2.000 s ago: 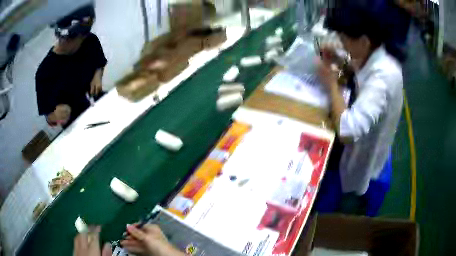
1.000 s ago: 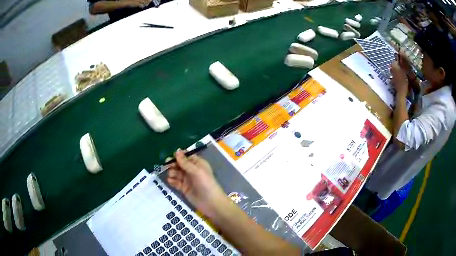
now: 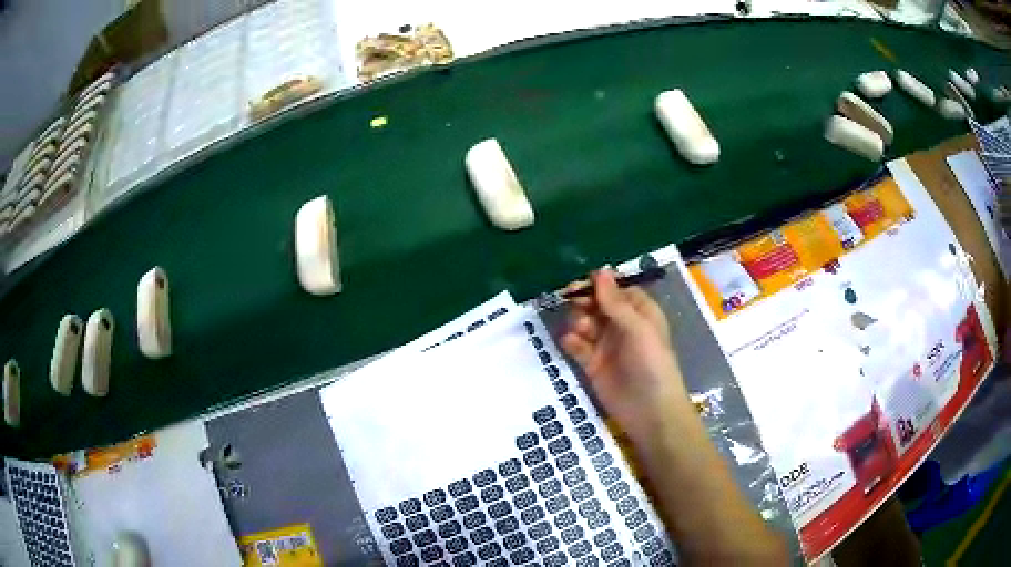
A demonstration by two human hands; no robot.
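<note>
My right hand [image 3: 623, 338] is right of centre, pinching the dark tweezers [image 3: 637, 279], whose tip points left near the top corner of the label sheet. The label sheet [image 3: 427, 410] lies below centre, blank at its upper left, with rows of small black stickers [image 3: 504, 509] at the bottom and along its right side. A second sheet's edge shows beneath it. One cream housing [image 3: 130, 549] lies at the bottom left, cut off by the frame edge. My left hand is not in view.
The green conveyor belt [image 3: 401, 260] crosses the view, bearing several spaced cream housings [image 3: 498, 185]. A printed red-and-orange sheet [image 3: 820, 366] lies at right. Grey plastic [image 3: 272, 471] lies under the label sheet. Another label sheet [image 3: 40, 512] is at far left. Trays of housings [image 3: 55, 155] stand beyond the belt.
The view has turned left and down, showing more of the label sheet. My left hand and the nearby workers have left the view. My right hand still holds the tweezers.
</note>
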